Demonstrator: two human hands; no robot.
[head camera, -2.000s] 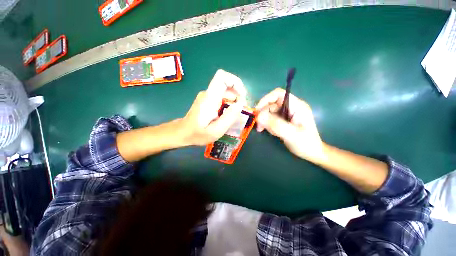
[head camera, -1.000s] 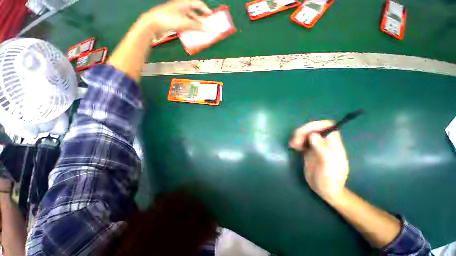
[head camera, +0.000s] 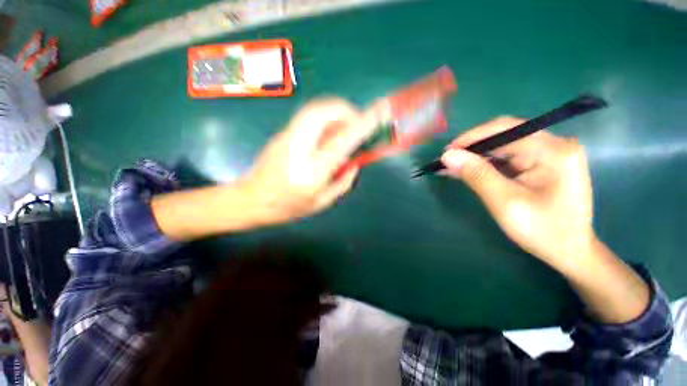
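My left hand (head camera: 309, 154) holds an orange-framed phone housing (head camera: 416, 113) by its near-left end, tilted above the green work surface. The housing is blurred; a whitish area shows at its far right end and a bit of green near my fingers. My fingers hide the rest of it. My right hand (head camera: 538, 181) holds black tweezers (head camera: 527, 128), their fine points aimed left, just below and right of the housing, not touching it. Another open orange phone housing (head camera: 241, 69) lies flat on the surface beyond my left hand, with a grey board, a green patch and a white area.
A worn pale strip (head camera: 169, 44) curves along the far side of the green surface (head camera: 361, 249). More orange housings (head camera: 47, 57) lie beyond it at far left. A white fan (head camera: 22, 124) stands at the left edge. A person's arm (head camera: 32, 343) shows at lower left.
My left hand has come back from beyond the pale strip and now holds an orange housing in front of me. My right hand has moved right, and the tweezers now point left toward the housing.
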